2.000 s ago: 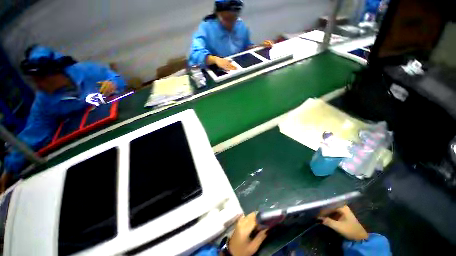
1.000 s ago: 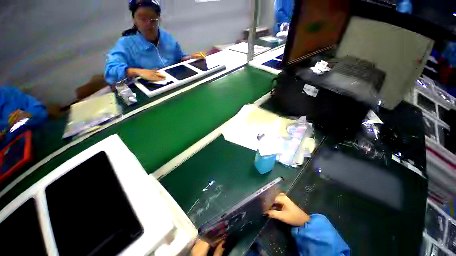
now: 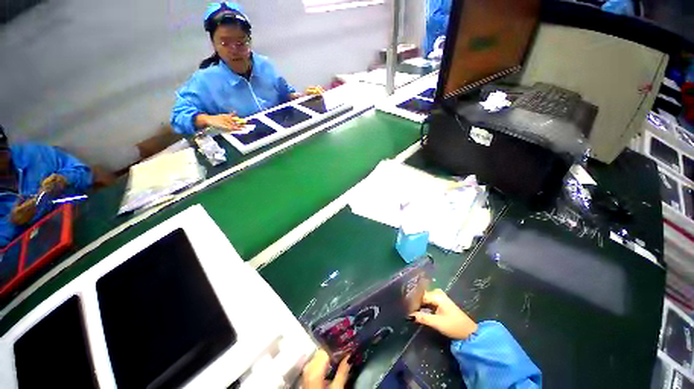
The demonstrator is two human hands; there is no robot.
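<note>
A flat dark tablet-like panel (image 3: 380, 310) with a cluster of red and round shapes on its face is tilted up over the bench at bottom centre. My left hand (image 3: 326, 372) holds its lower left corner and is partly cut off by the bottom edge. My right hand (image 3: 445, 314) grips its right end, with the thumb on the face and the sleeve at lower right. A white foam tray (image 3: 209, 232) at left holds dark-screened tablets (image 3: 163, 308) in its pockets.
A light-blue container (image 3: 412, 243) stands behind the panel, beside pale papers (image 3: 396, 194) and a crumpled plastic packet (image 3: 466, 220). A monitor (image 3: 487, 42) and black box (image 3: 498, 156) stand right rear. Two people in blue work across the green conveyor (image 3: 304, 171); one has a red tray (image 3: 46, 243).
The view has swung right, then slightly back left. The panel has turned from nearly edge-on to show its face with the red shapes. Both hands still hold it.
</note>
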